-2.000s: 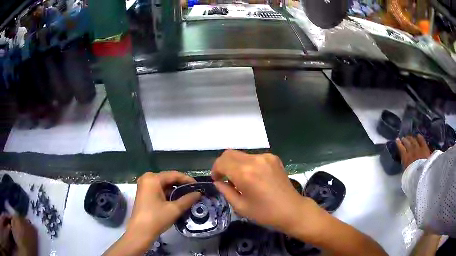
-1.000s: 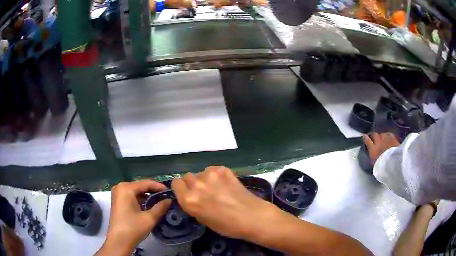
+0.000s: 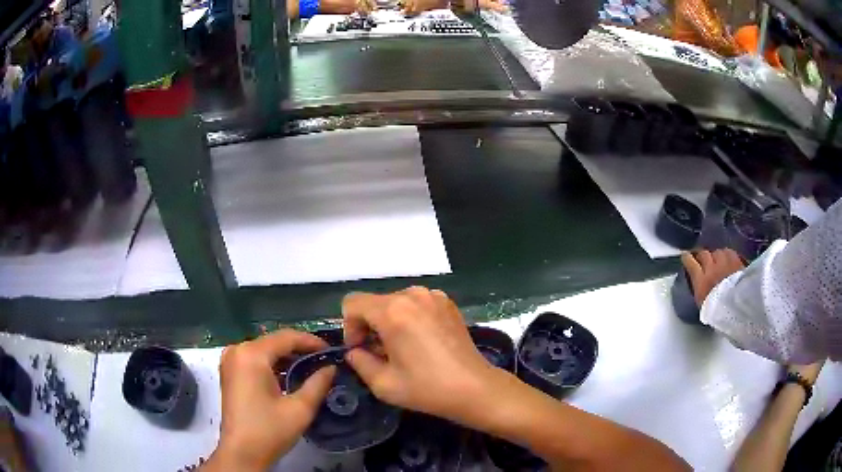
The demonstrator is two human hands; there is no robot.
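A black plastic housing (image 3: 343, 419) sits low in the middle of the view, open side up, with a round raised hub inside. My left hand (image 3: 268, 392) holds its left rim between thumb and fingers. My right hand (image 3: 415, 346) is at the far right rim, its thumb and fingertips pinched together; a tiny dark piece seems to be between them, too small to name. The right fingers hide part of the rim. More black housings stand beside and behind it, one at the right (image 3: 557, 353) with a small white spot.
Another housing (image 3: 159, 380) and loose star-shaped parts (image 3: 60, 406) lie at left. A green post (image 3: 175, 184) rises at left. White sheets (image 3: 323, 207) lie on the dark green belt (image 3: 517, 203). At right, another person's hand (image 3: 711, 272) touches a housing; several more stand beyond.
Since one second ago the view has shifted slightly. My right hand has lifted a little at the rim and its fingertips now show pinched. My left hand still holds the housing.
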